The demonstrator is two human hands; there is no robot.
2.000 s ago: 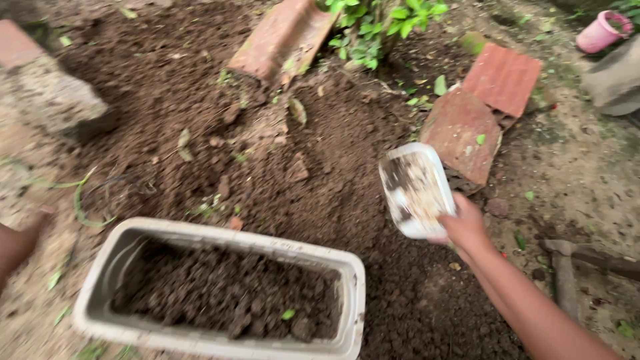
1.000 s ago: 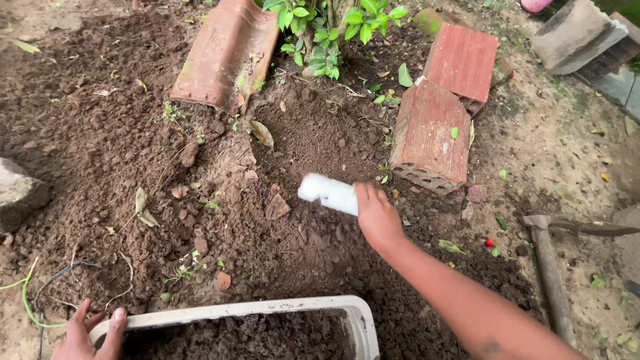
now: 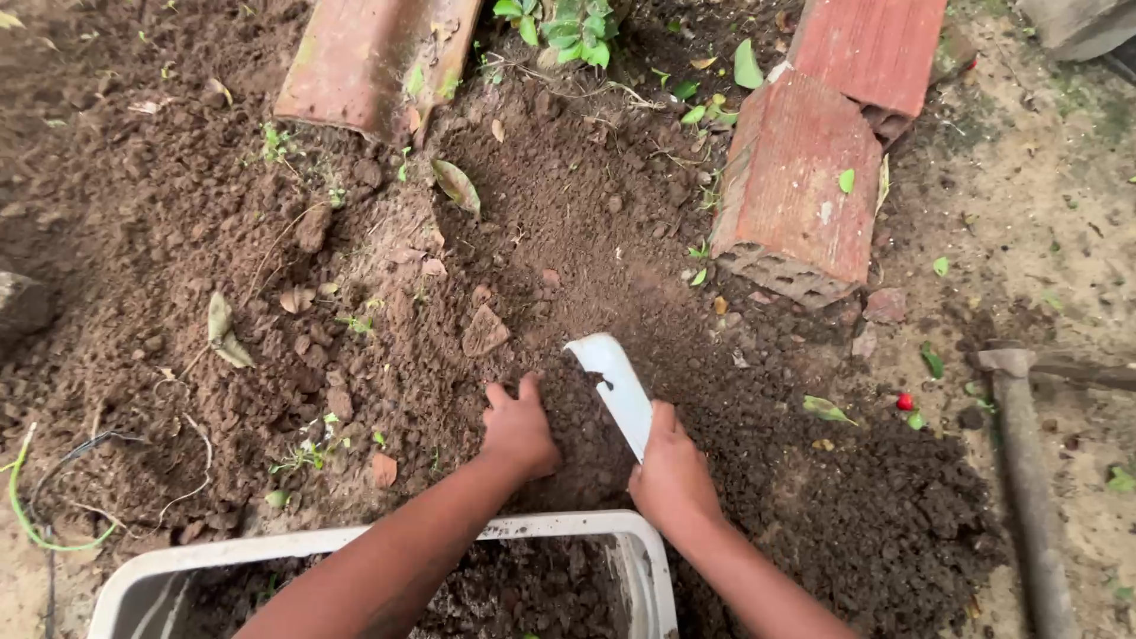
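Observation:
My right hand [image 3: 676, 475] grips a white plastic container [image 3: 621, 395], seen edge-on and tilted, with a broken notch in its side; its far end touches the brown soil [image 3: 568, 266]. Just left of it, my left hand [image 3: 519, 430] rests on the soil with fingers spread, and nothing shows in it, though its palm is hidden. Below both hands stands a white rectangular planter [image 3: 568, 525] with dark soil inside, partly covered by my left forearm and cut off by the lower edge of the view.
A clay roof tile [image 3: 355, 67] lies at the upper left, near a leafy plant [image 3: 577, 31]. Hollow clay bricks [image 3: 803, 182] lie at the upper right. A hammer-like tool with a wooden handle [image 3: 1025, 479] is at the right, and a green wire [image 3: 22, 506] at the left.
My left hand has moved from the planter's rim to the soil beyond it. The container in my right hand has turned edge-on and now meets the ground. The view is closer.

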